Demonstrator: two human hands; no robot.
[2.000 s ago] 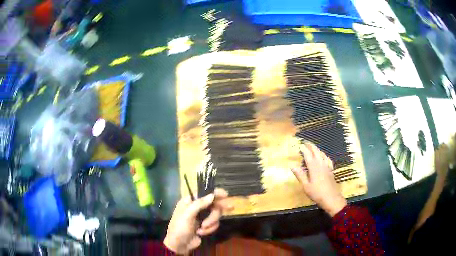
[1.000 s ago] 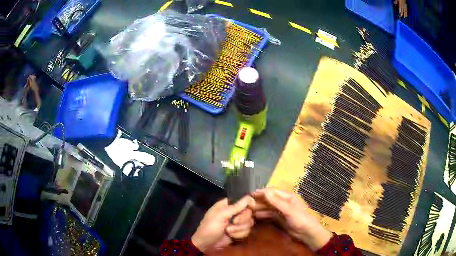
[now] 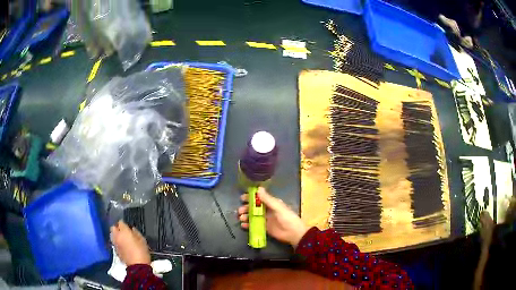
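Note:
My right hand is around the lime-green handle of the hot air gun, whose dark purple nozzle points away from me, its opening glowing white. My left hand is at the lower left, between the empty-looking blue tray and loose black wires. A dark shape shows at its fingertips, but I cannot tell whether it is held. Two columns of black wire leads lie on the scorched wooden board.
A clear plastic bag partly covers a blue tray of brass-coloured parts. A wire pile and blue bin lie beyond the board. A white crumpled item is by my left hand. Another person's hand shows at right.
The view has swung left, then partly back right. My hands were together around a wire bundle; now they are apart, the left at the lower left and the right on the hot air gun.

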